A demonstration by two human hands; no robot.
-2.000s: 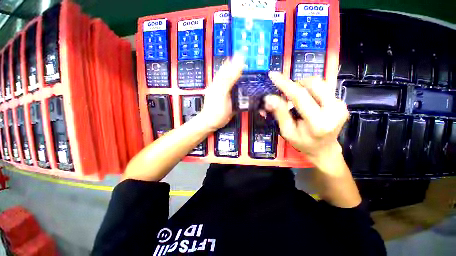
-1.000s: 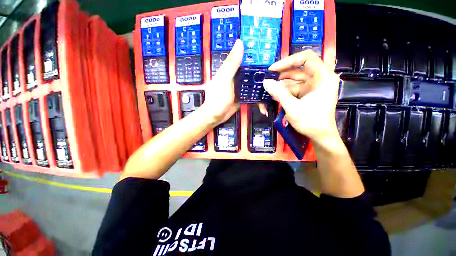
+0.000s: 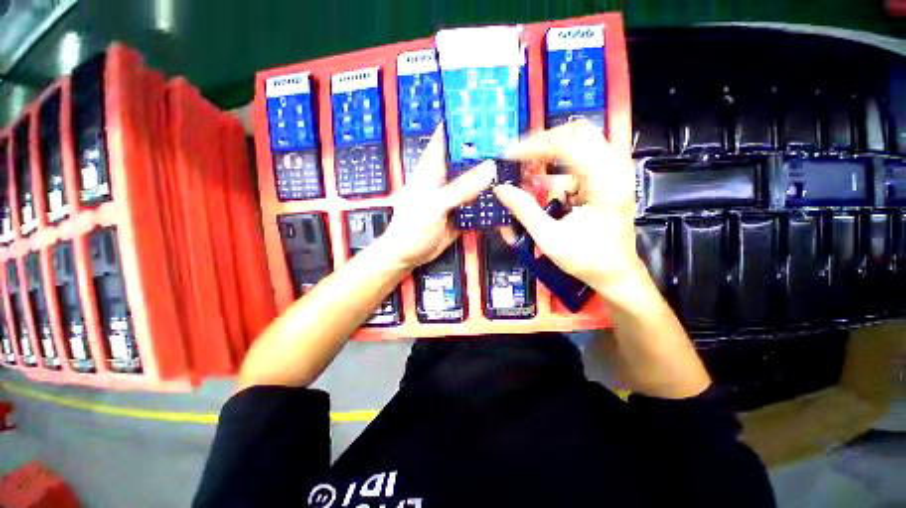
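Note:
A keypad phone (image 3: 484, 119), screen side up with bright blue film, is held above the red tray (image 3: 266, 208). My left hand (image 3: 422, 213) is closed around its left side, thumb on the keys. My right hand (image 3: 586, 203) is at its lower right, with the thumb over the keys and blurred fingertips. A dark blue back cover (image 3: 558, 276) sticks out tilted below my right hand and seems held in it; its upper end is hidden. Below, open phone backs (image 3: 440, 286) with white labels lie in the tray's front row.
Stacked red trays (image 3: 204, 228) with open-backed phones stand at the left. A large black blister tray (image 3: 755, 253) lies at the right, with a dark blue cover (image 3: 827, 182) in it. A cardboard box (image 3: 820, 422) is below it. The floor has a yellow line (image 3: 149, 413).
The view has shifted, so the trays sit lower and further left. The phone, first blurred and raised, is held steadier. The dark blue cover has come into sight below my right hand.

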